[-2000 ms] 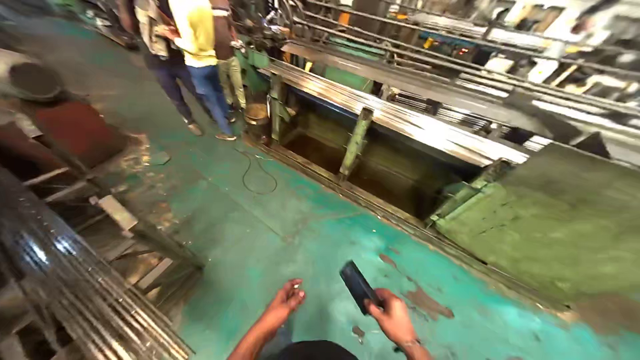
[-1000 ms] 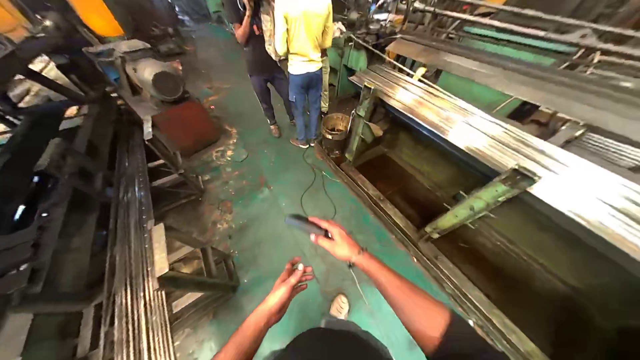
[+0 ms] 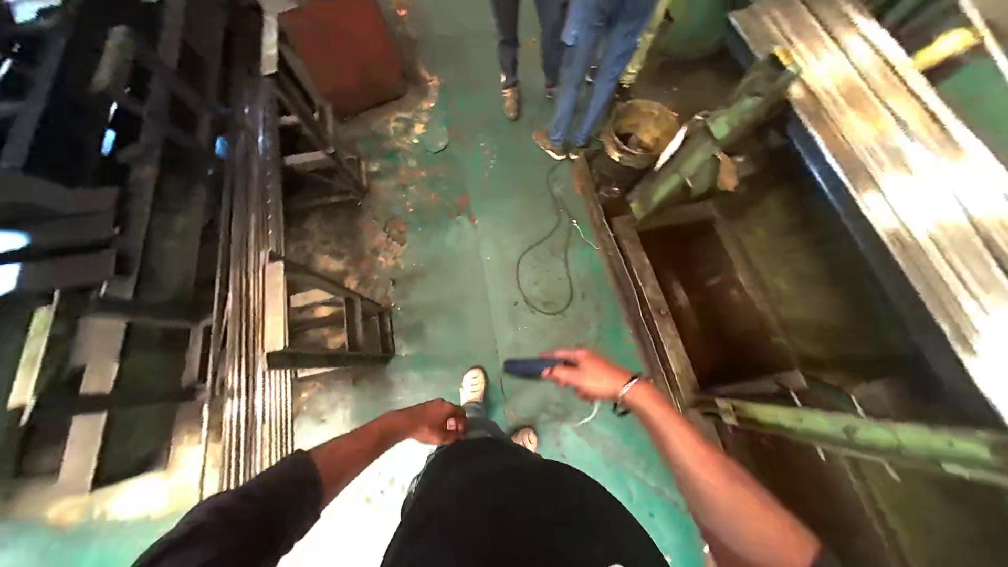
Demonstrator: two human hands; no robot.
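Note:
My right hand (image 3: 583,373) grips one end of a flat dark object (image 3: 532,367), which looks like a mobile phone seen nearly edge-on. A bracelet circles that wrist. To the left, near my waist, my left hand (image 3: 438,421) has its fingers curled in; a small pale spot shows at the fingertips, and whether it is a held thing cannot be told. Beyond both hands a thin dark cable (image 3: 568,272) lies looped on the green floor.
Long metal bars (image 3: 252,331) rest on a rack (image 3: 331,359) at left. At right, bright metal lengths (image 3: 906,134) lie above an open pit (image 3: 709,291) with a green beam (image 3: 866,433) across it. Ahead, people's legs (image 3: 602,71) stand beside a bucket (image 3: 642,130).
The view has turned down strongly. My left hand has gone from loosely spread fingers to curled ones, closer to my body. My right hand still holds the dark object.

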